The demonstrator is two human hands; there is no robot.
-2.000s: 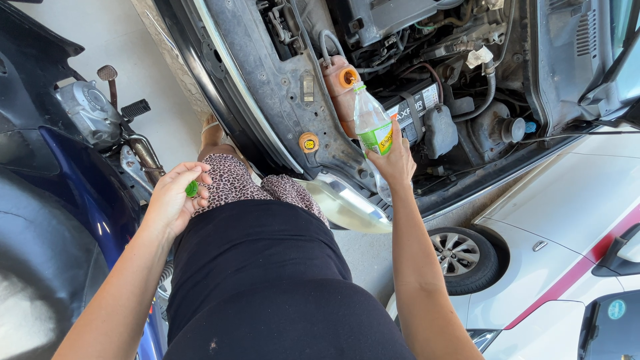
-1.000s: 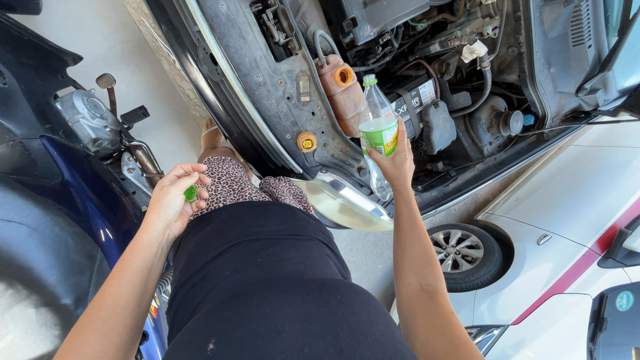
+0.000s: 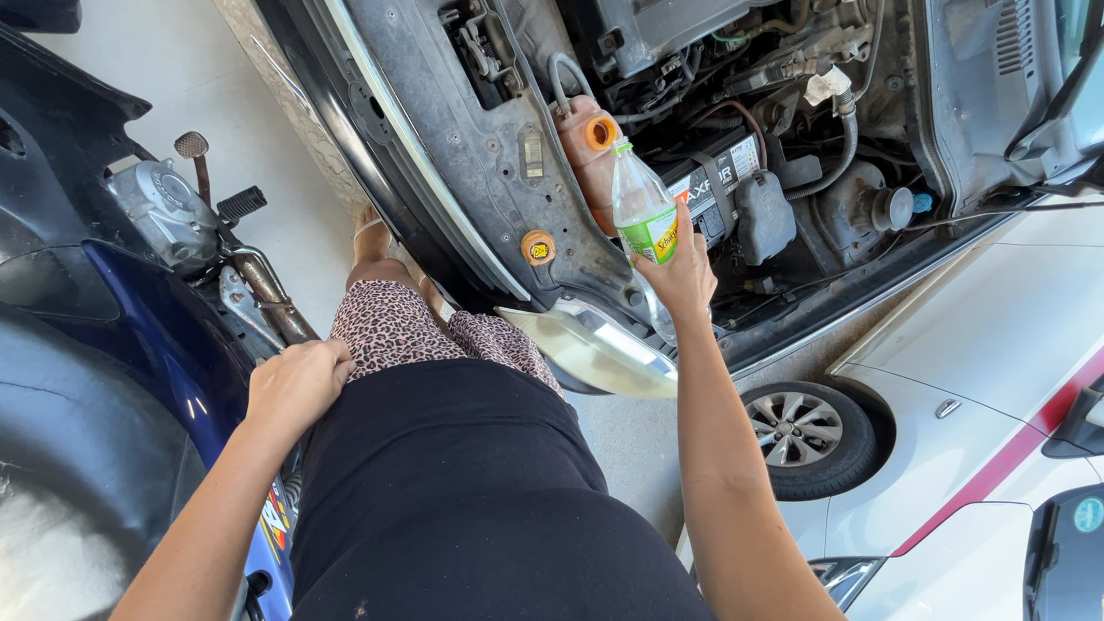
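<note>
My right hand (image 3: 677,272) grips a clear plastic bottle (image 3: 640,194) around its green and yellow label. The bottle's uncapped neck is close to the orange filler opening (image 3: 601,133) of a pinkish coolant reservoir (image 3: 586,168) in the car's engine bay; I cannot tell if they touch. The reservoir's orange cap (image 3: 538,247) lies on the front panel, left of the bottle. My left hand (image 3: 302,379) is closed in a loose fist by my hip, its fingers turned down at the leopard-print shorts (image 3: 397,323). What it may hold is hidden.
A car battery (image 3: 716,181) and hoses sit beside the reservoir. The headlight (image 3: 595,345) is at the car's front corner. A blue motorcycle (image 3: 164,336) stands close on my left, its footpeg sticking out. A white car (image 3: 966,345) with a red stripe is at the right.
The bottle has been uprighted from a tilt toward the filler, then brought near it again. The green thing seen earlier in my left hand is out of sight, and that hand has lowered to my hip.
</note>
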